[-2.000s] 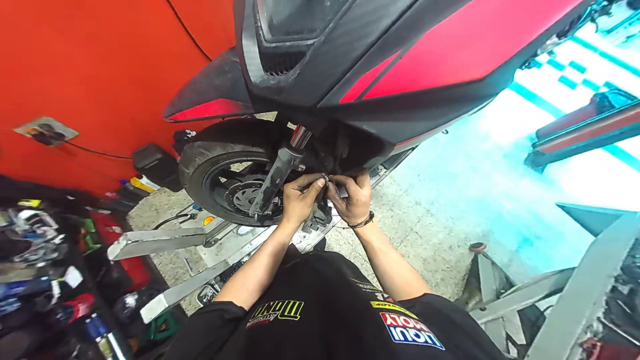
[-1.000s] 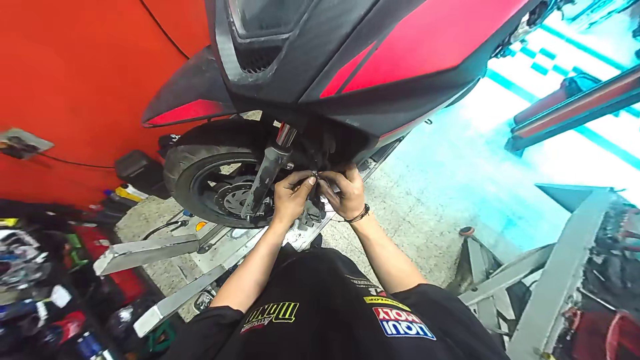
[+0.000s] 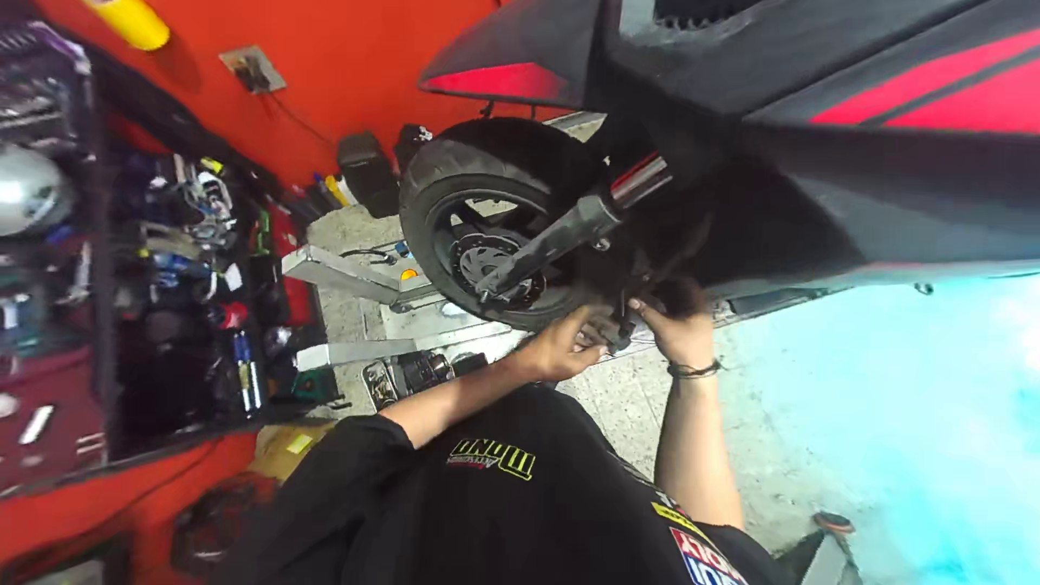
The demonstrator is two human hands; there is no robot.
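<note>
A front wheel with a black tyre (image 3: 422, 191) and a slotted brake disc (image 3: 486, 258) sits below the red-and-black fairing (image 3: 821, 122) of a scooter or motorcycle. The grey fork leg (image 3: 552, 244) runs down to its axle. Right of the wheel, my left hand (image 3: 573, 345) has its fingers bent around the lower end of a small dark part (image 3: 621, 335), which looks like a brake caliper. My right hand (image 3: 678, 321) is beside that part, thumb toward it, its fingers partly hidden in shadow under the fairing. Whether it grips anything is unclear.
A metal lift or stand with pale arms (image 3: 341, 275) lies under the wheel. To the left, a dark workbench tray (image 3: 175, 366) holds many tools and parts. A black box (image 3: 367, 175) stands by the red wall (image 3: 357, 57). A grey metal frame (image 3: 825, 561) is at lower right.
The view has swung left, toward the tool bench. My hands were close together at the fingertips; now they are farther apart, with my left hand lower around the dark part.
</note>
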